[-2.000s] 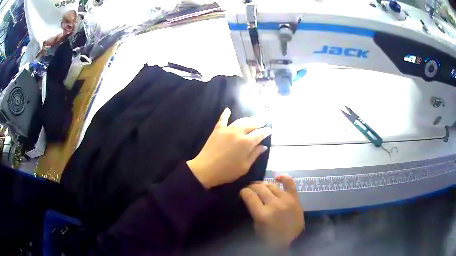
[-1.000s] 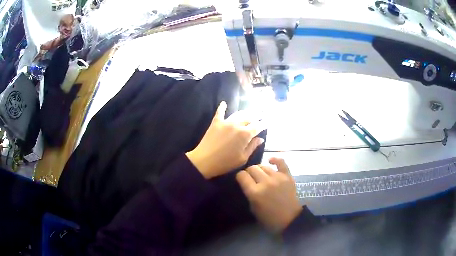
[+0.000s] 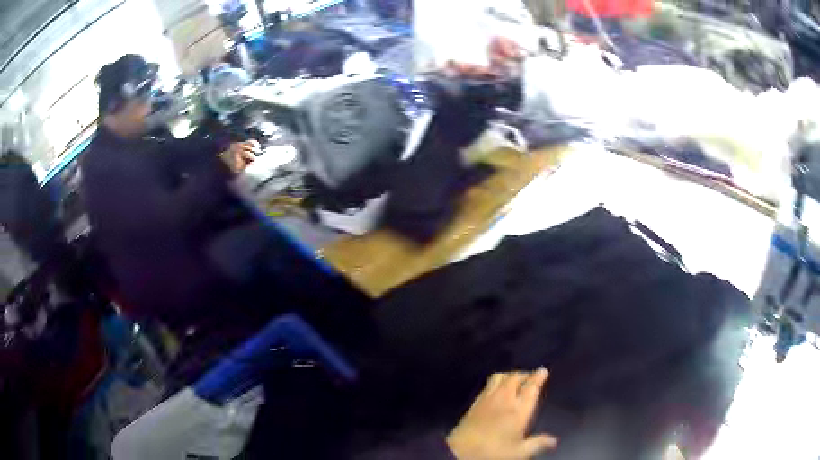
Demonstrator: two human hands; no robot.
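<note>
The black cloth [image 3: 557,314] is spread over the white table [image 3: 584,184] and down to the lower part of the view. My left hand [image 3: 503,418] is at the bottom centre, over the cloth, with fingers extended and thumb apart; no fold is visibly pinched. The hand is cut off by the bottom edge. My right hand cannot be made out. The sewing machine [image 3: 791,269] shows only in part at the right edge, blurred, with glare below it.
A blue-rimmed basket [image 3: 288,332] is at lower left. A person in dark clothes [image 3: 135,207] sits at left beside a grey machine housing [image 3: 351,126]. A wood-coloured strip [image 3: 405,265] borders the table. Clear plastic bags [image 3: 647,112] lie at the back.
The view has swung left, moving the sewing machine to the right edge and bringing the person into view. My left hand is away from the needle area; my right hand has left view.
</note>
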